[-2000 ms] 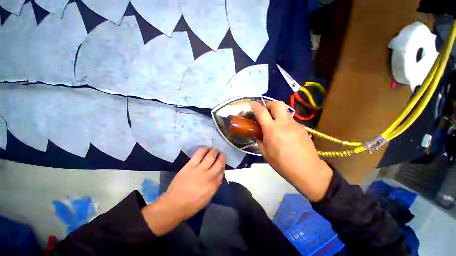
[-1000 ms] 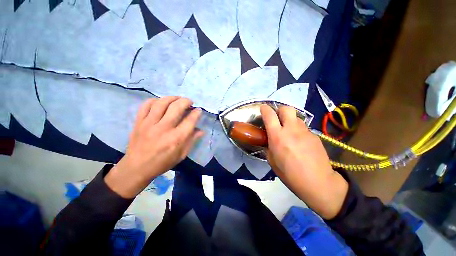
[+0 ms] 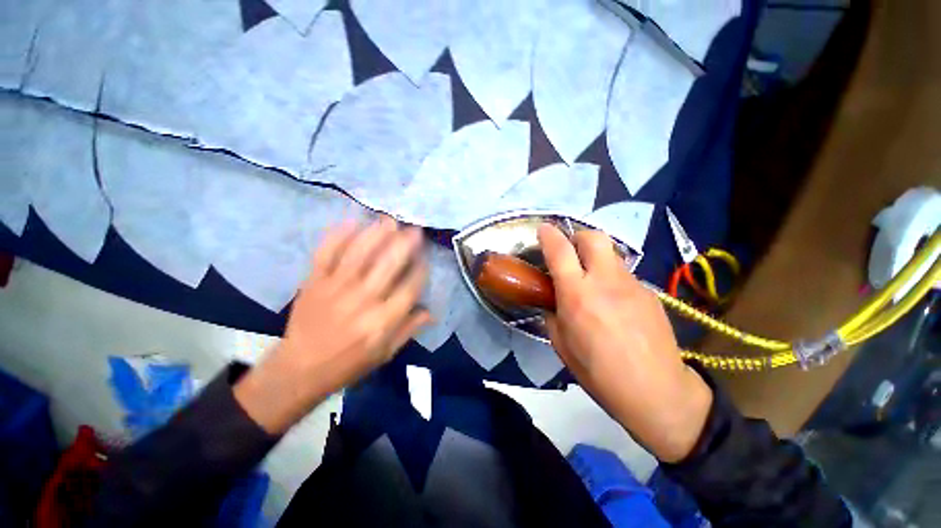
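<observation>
The steam iron rests on the overlapping pale grey-white cut pieces, its tip pointing left on the dark seam line. My right hand is closed around its brown-orange handle. My left hand lies palm down, fingers spread and blurred, on or just over the pieces left of the iron tip, beside the seam. It holds nothing that I can see. The iron and my right hand hide the pieces under them.
Yellow hoses run from the iron to the right edge. Scissors with red-orange and yellow handles lie right of the iron. A white tape roll sits at the far right by the brown board. Blue cloth lies below left.
My left hand has moved from the pieces' lower edge up to the seam beside the iron tip. The view has shifted, and the iron stays near the rows' right end in my right hand.
</observation>
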